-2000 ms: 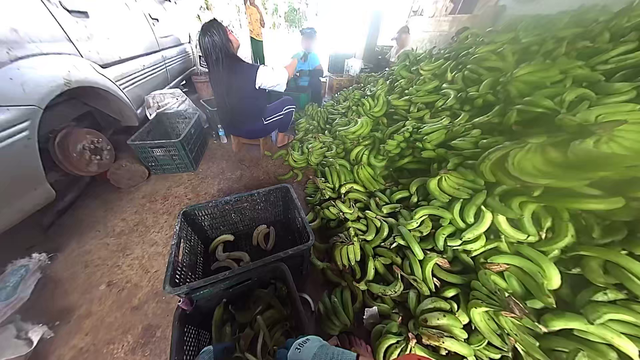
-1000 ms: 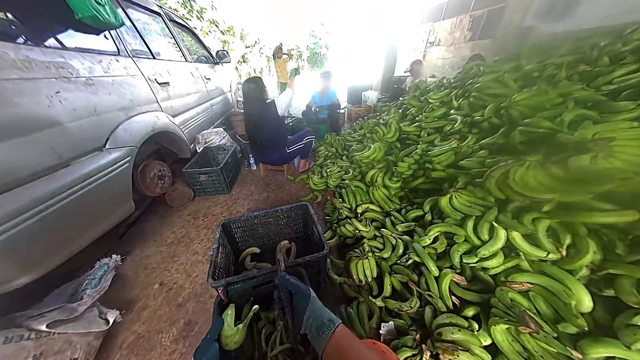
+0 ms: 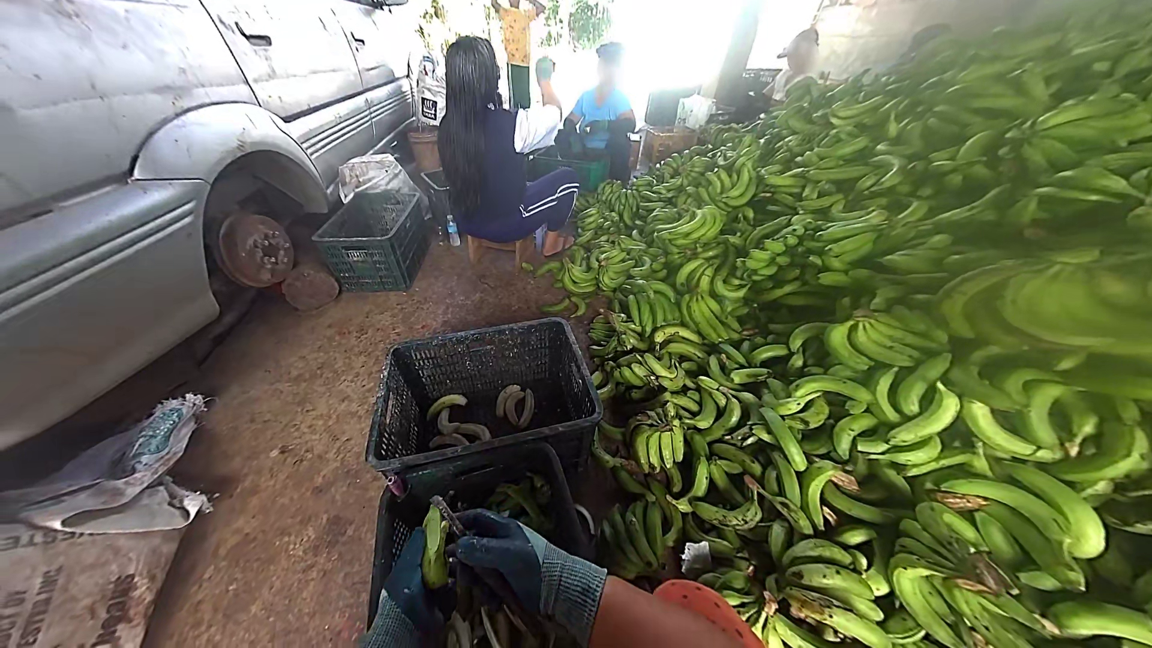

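My left hand, in a blue-coated knit glove, grips a green banana held upright over the near black plastic crate. Close on its right is my right hand, gloved alike, its fingers closed around a thin dark tool, only partly visible, against the banana. Green peels lie in the near crate below my hands. Just beyond, a second black crate holds several peeled bananas. A large heap of green bananas fills the right side.
A silver vehicle with a bare wheel hub stands at the left. Near it are a dark green crate and printed sacks. A person sits on a low stool ahead, with other people farther back.
My right hand has drawn back from the far crate's near edge to my left hand. A banana now stands in my left hand. The seated person's gloved hand is raised.
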